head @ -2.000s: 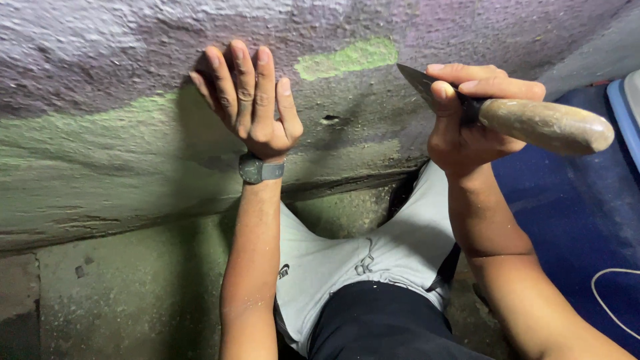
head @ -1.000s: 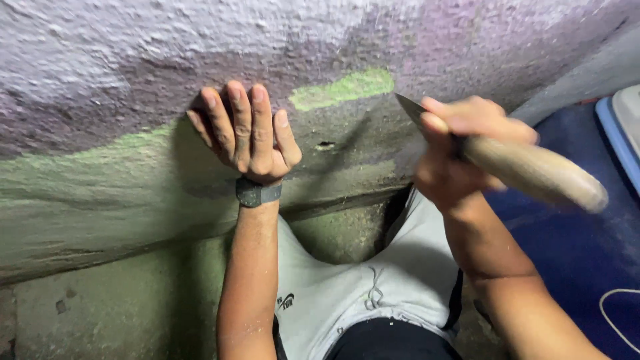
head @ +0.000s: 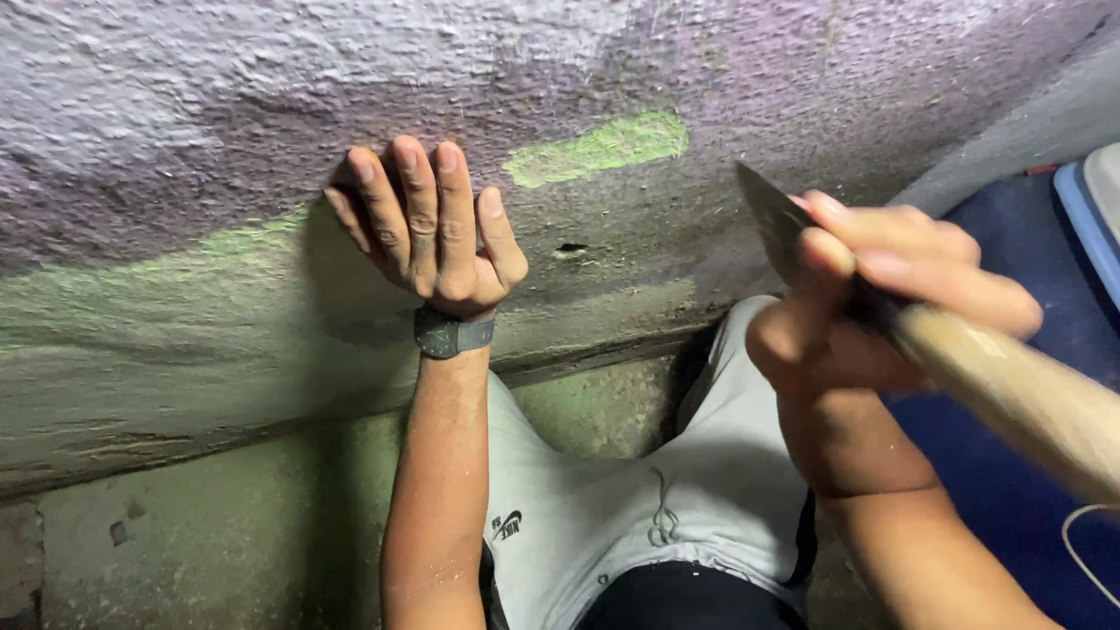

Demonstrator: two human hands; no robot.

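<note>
My left hand rests against the rough painted wall, fingers apart and pointing up, with a dark watch on the wrist. To its right is a light green patch in the wall's darker, purplish coat, and below that a small dark hole. My right hand grips a pointed trowel by the neck and the wooden handle. The trowel's metal blade points up and left; its tip is right of the green patch, and whether it touches the wall I cannot tell. The right hand is slightly blurred.
The wall meets a worn concrete floor at a dark, crumbling edge. My legs in light grey trousers are below the wall. At the right stands a dark blue surface with a light blue-edged object and a thin pale cord.
The right hand has shifted with the trowel, whose handle now slants more steeply down to the right. The left hand stays against the wall.
</note>
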